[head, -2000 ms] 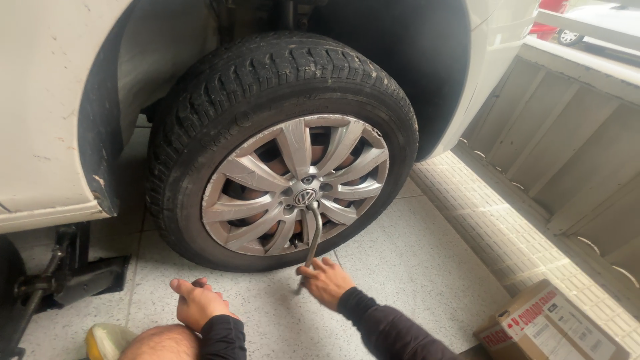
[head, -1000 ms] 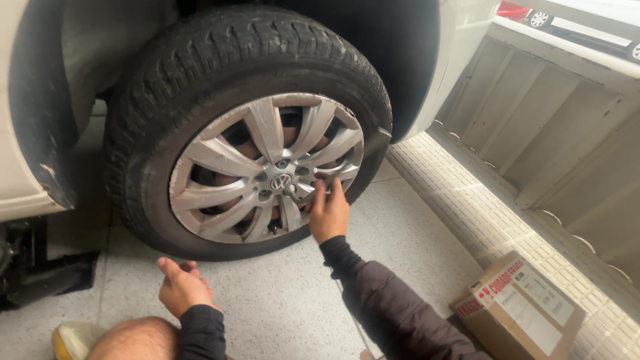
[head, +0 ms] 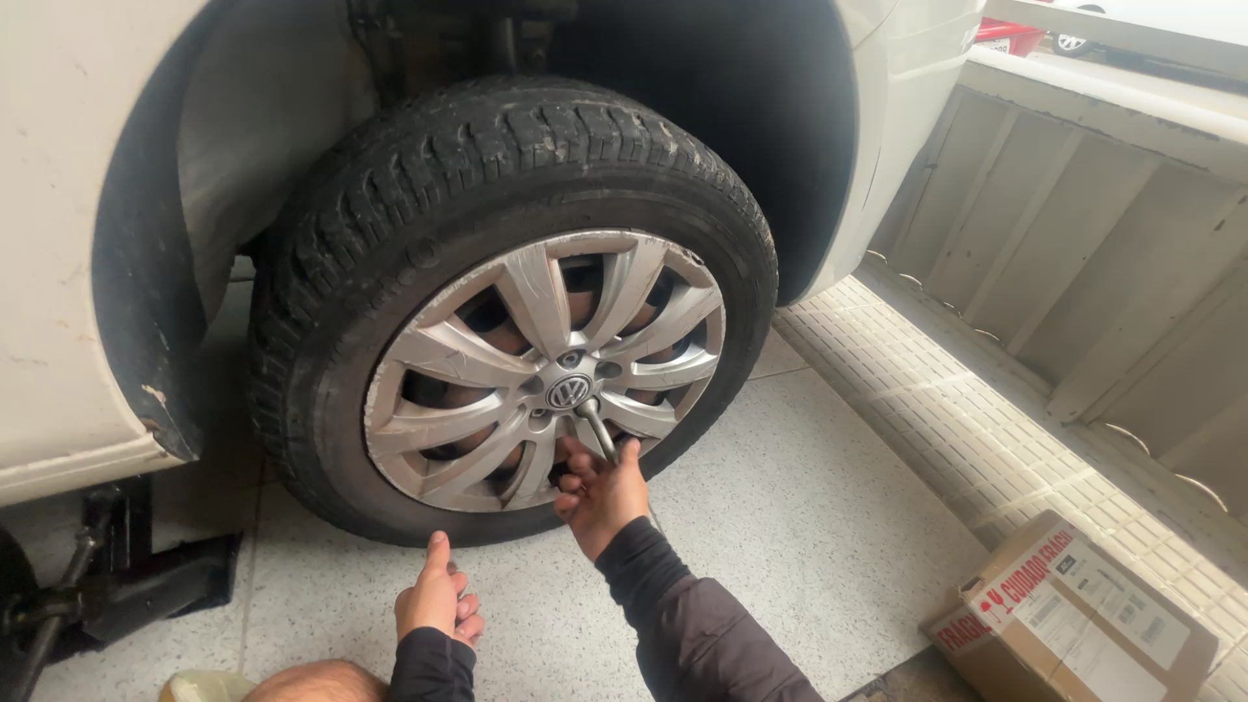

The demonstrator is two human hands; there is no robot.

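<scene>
A black tire (head: 331,331) with a scuffed silver VW wheel cover (head: 546,292) sits in the wheel arch of a white car (head: 907,146). My right hand (head: 606,492) is closed around a metal lug wrench (head: 602,429), whose upper end meets a bolt position at the lower right of the hub emblem (head: 568,392). The wrench's lower part is hidden by the hand. Below the tire, my left hand (head: 437,597) is held over the floor, thumb up and fingers loosely curled, with nothing in it.
A cardboard box (head: 1072,614) with red-and-white tape lies at the lower right, beside a ribbed tile strip (head: 936,400) and a metal panel wall (head: 1053,244). Dark metal equipment (head: 117,585) stands under the car at lower left. A rounded skin-coloured shape, perhaps a knee, shows at the bottom edge.
Two seconds ago the wrench pointed down from the hub with my right hand at its lower end; now that hand grips it closer to the hub. The view has shifted.
</scene>
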